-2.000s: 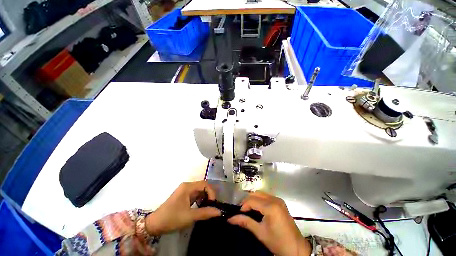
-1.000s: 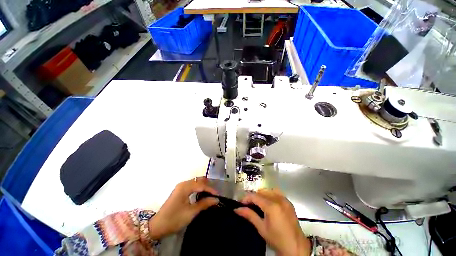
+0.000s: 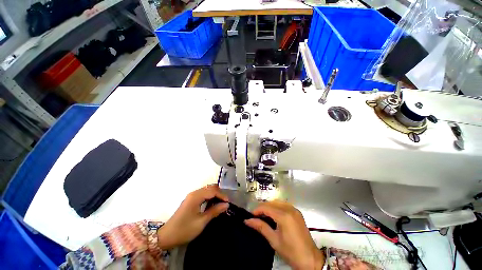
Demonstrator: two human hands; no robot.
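A black fabric pouch (image 3: 230,242) hangs down from both hands at the front edge of the table, cut off by the lower rim of the picture. My left hand (image 3: 193,219) pinches its top edge on the left. My right hand (image 3: 288,232) pinches the same edge on the right. The edge lies just in front of the presser foot (image 3: 264,191) and its bright lamp spot. The pouch does not appear to be under the foot. The white sewing machine (image 3: 327,142) stands across the table behind the hands.
A stack of dark panels (image 3: 99,176) lies on the white table (image 3: 158,113) at the left. Snips (image 3: 372,224) and a looped black cable (image 3: 406,237) lie right of the right hand. Blue crates (image 3: 187,39) stand behind and at the left. A shelf (image 3: 113,60) holds black pieces.
The pouch edge has gone from bunched between the fingers to more spread, and the pouch body hangs slightly further left. Both hands still hold it.
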